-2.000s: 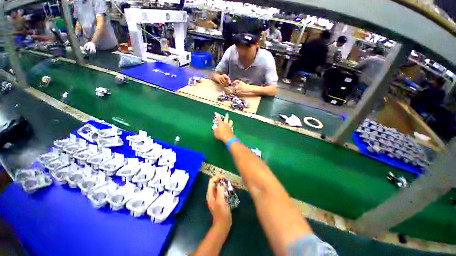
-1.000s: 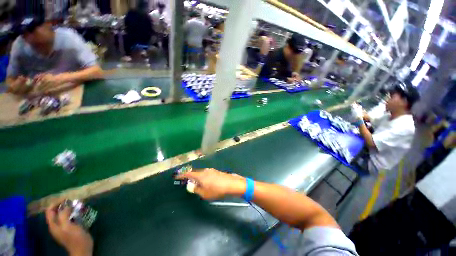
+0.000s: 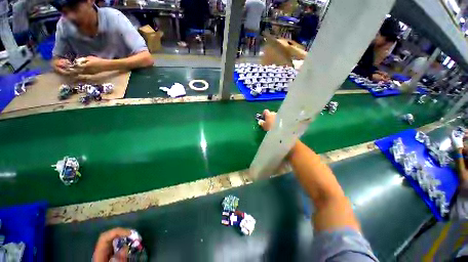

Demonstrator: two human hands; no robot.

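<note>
My left hand (image 3: 110, 244), at the bottom edge and partly cut off, is closed on a wired circuit board cluster (image 3: 134, 242). My right hand (image 3: 269, 119) reaches over the green belt, partly hidden by the pale metal post. Its fingers are at a small dark and white wired unit (image 3: 259, 118); the grip is partly hidden. A loose board assembly (image 3: 237, 216) with green, red and white parts lies on the dark green bench between my arms.
The pale post (image 3: 308, 87) stands across my right forearm. A wired unit (image 3: 69, 170) lies on the belt (image 3: 154, 138) at left. Blue trays (image 3: 379, 140) hold housings. A person (image 3: 100, 41) sits opposite, beside a white ring (image 3: 198, 84).
My right hand has moved from above the bench to over the belt behind the post. A board assembly now lies on the bench. The view has turned somewhat back left.
</note>
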